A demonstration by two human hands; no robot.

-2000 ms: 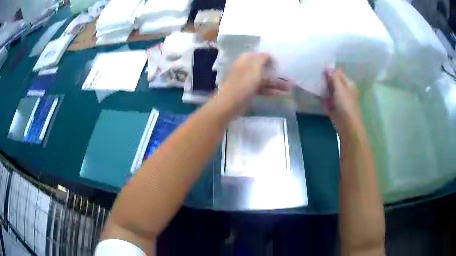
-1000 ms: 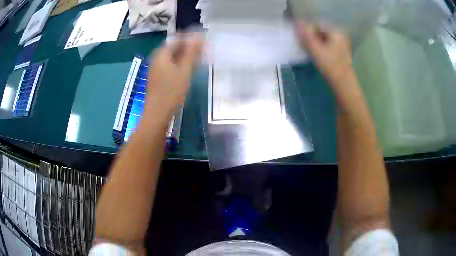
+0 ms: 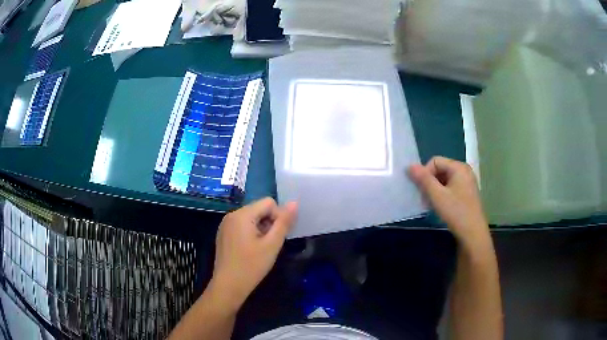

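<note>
A frosted, milky film sheet point(image 3: 346, 199) lies over the base plate directly in front of me. The plate's bright rectangle with its thin outline shows through it. My left hand point(image 3: 256, 242) pinches the sheet's near left corner between thumb and finger. My right hand point(image 3: 452, 192) pinches its right edge near the front corner. The plate itself is hidden under the film. A loose pile of blue solar cell sheets point(image 3: 211, 136) with white side strips lies just left of the film.
A layered white pile point(image 3: 339, 23) stands behind the plate, with translucent film stacks point(image 3: 459, 40) to its right. A pale green stack point(image 3: 539, 139) is at right. A clear sheet point(image 3: 130, 126), printed paper point(image 3: 140, 25) and small blue panels point(image 3: 41, 109) lie left. A wire rack point(image 3: 100, 265) is lower left.
Both hands have come from the rear stacks toward me and down to the table's front edge. The film, first held over the plate's far part, now covers the plate. The blue cell pile is uncovered.
</note>
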